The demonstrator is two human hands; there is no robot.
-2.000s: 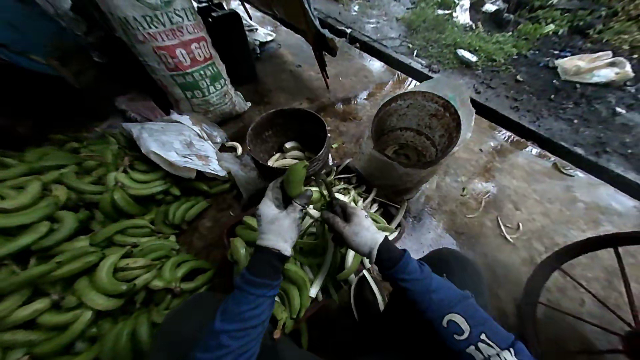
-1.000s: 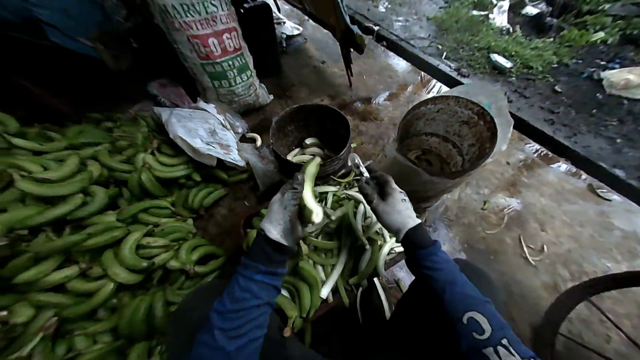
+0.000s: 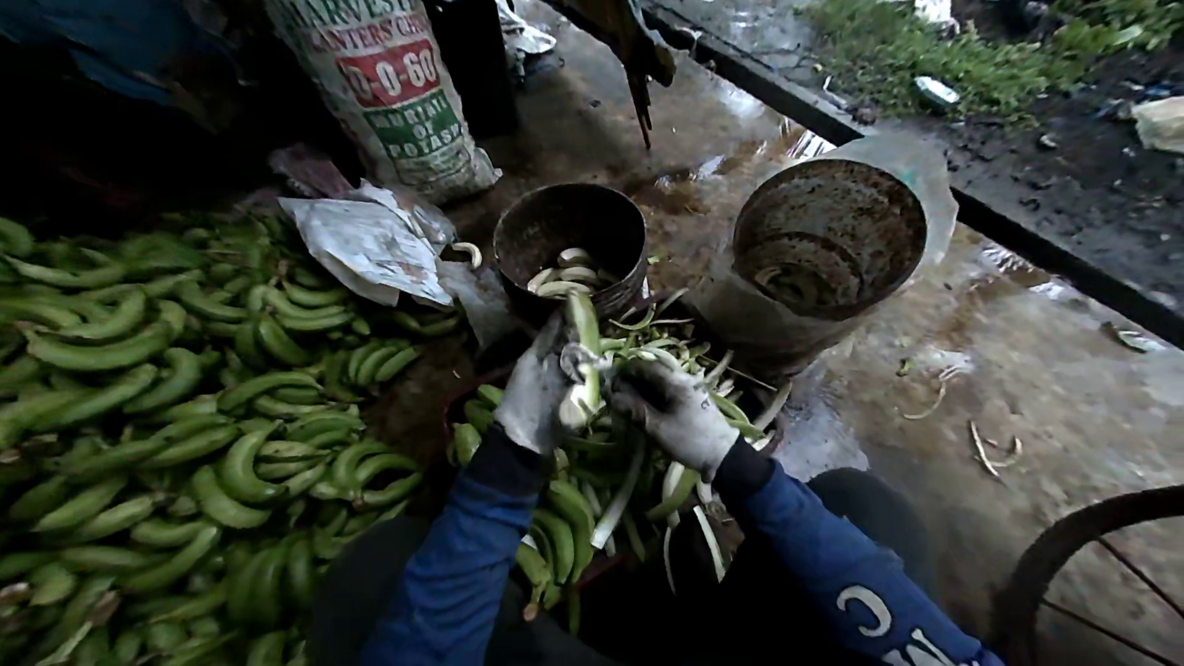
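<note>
My left hand [image 3: 536, 384], in a dirty white glove, grips a partly peeled green banana [image 3: 583, 328] that stands roughly upright. Against its right side is my gloved right hand [image 3: 671, 402], fingers curled; whether a small tool is in them is hidden. Green bananas and pale strips of peel [image 3: 622, 490] fill a container beneath both hands. Just beyond, a dark round bucket [image 3: 638, 217] holds several peeled bananas [image 3: 575, 268].
Green bananas [image 3: 111, 342] lie heaped at the left. A rusty-walled drum [image 3: 832, 231] in plastic stands at right, a printed sack [image 3: 398, 102] behind. Crumpled white sheeting [image 3: 365, 240] lies beside the heap. A spoked wheel [image 3: 1045, 564] is at lower right.
The banana looked mostly green two seconds ago; pale flesh now shows on it. My right hand has come from apart, one second ago, to against the banana.
</note>
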